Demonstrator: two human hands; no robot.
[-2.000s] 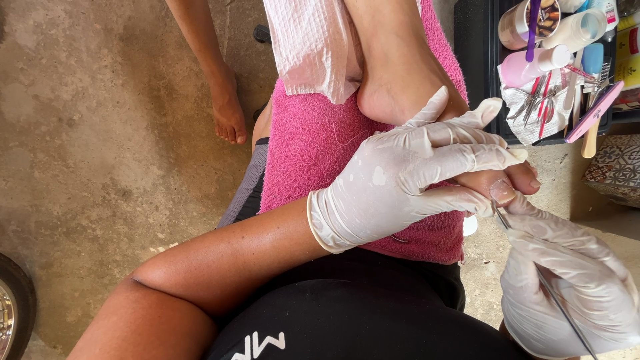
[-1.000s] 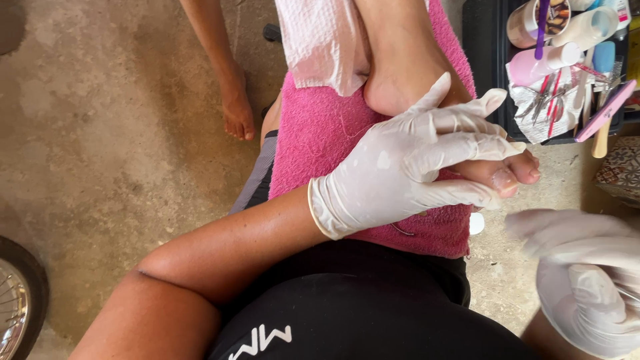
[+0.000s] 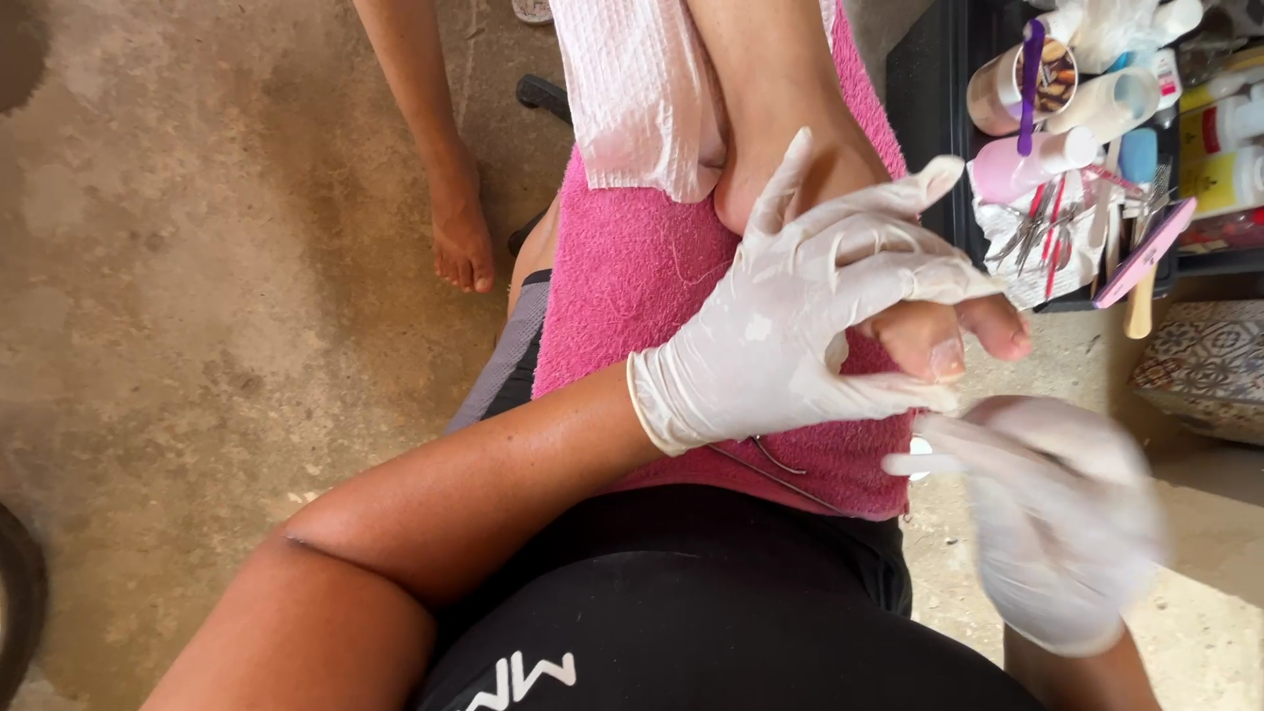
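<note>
My left hand (image 3: 790, 316), in a white glove, lies over the front of a person's bare foot (image 3: 780, 59), with its fingers across the toes and the thumb under the big toe (image 3: 923, 341). The foot rests on a pink towel (image 3: 632, 276) over my lap. To the lower right of the toes is my right hand (image 3: 1057, 513), also gloved and blurred by motion. It is apart from the foot, and whether it holds anything cannot be told. Thin metal tools (image 3: 780, 464) lie at the towel's lower edge, partly hidden by my left hand.
A black tray (image 3: 928, 128) at the upper right holds bottles, a pink bottle (image 3: 1017, 166), metal implements (image 3: 1037, 232) on white paper and a pink nail file (image 3: 1145, 254). A white paper towel (image 3: 632, 99) lies beside the ankle. The person's other foot (image 3: 462, 232) stands on the floor.
Two seconds ago my right hand held a slim metal tool at the big toenail; it has since moved away from the toe, and that tool is no longer visible in it. My left hand stays on the foot.
</note>
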